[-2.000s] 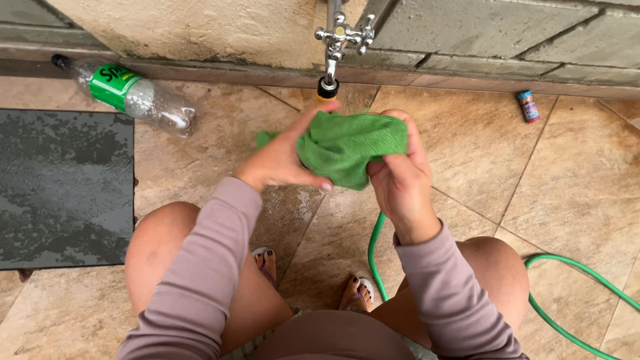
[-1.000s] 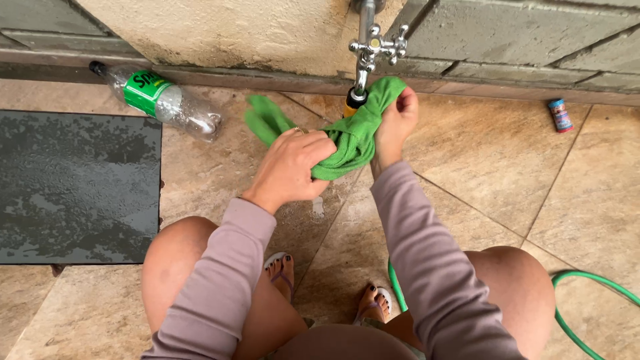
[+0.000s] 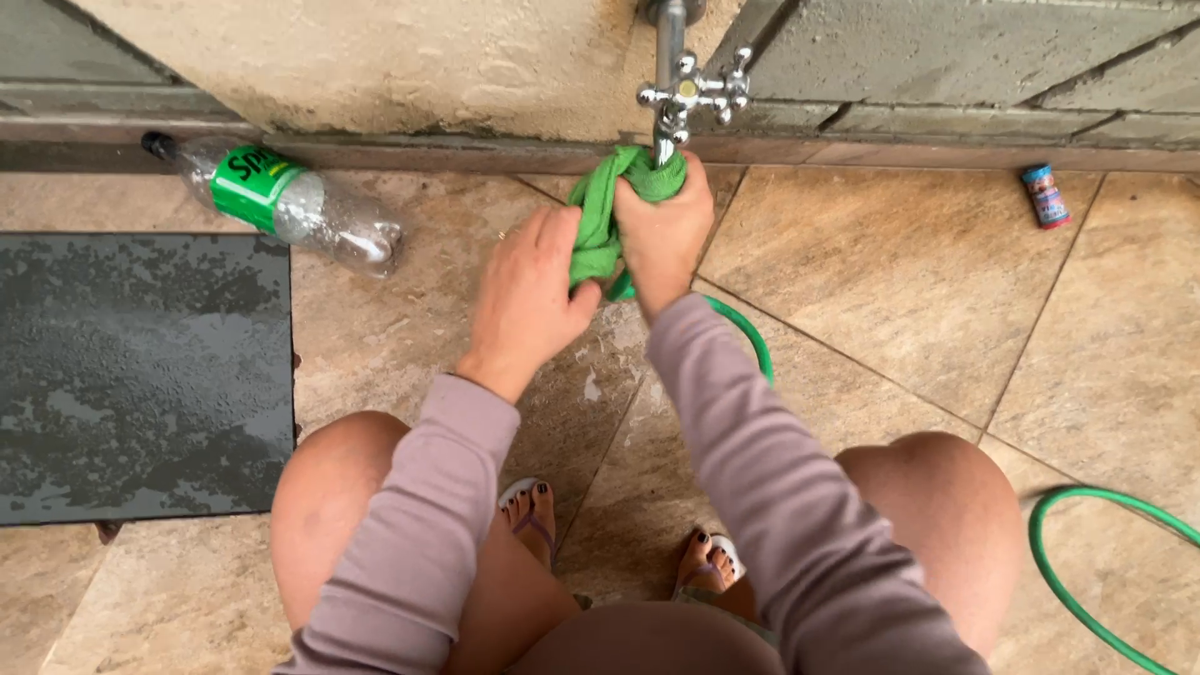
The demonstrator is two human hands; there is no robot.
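A green cloth is wrapped around the lower end of a chrome outdoor tap, just below its cross handles. My right hand grips the wrapped part of the cloth at the spout. On the left side my left hand holds the hanging, twisted part of the cloth between thumb and fingers. The hose fitting at the spout is hidden under the cloth and my right hand. A green garden hose comes out from beneath my hands and curves off behind my right forearm.
An empty plastic bottle with a green label lies by the wall at left, near a wet dark slab. A small printed cylinder lies on the tiles at right. More hose loops at lower right. My sandalled feet are below.
The cloth, loosely bunched in both hands two seconds ago, is now wound around the tap's end. The yellow and black fitting seen earlier is covered.
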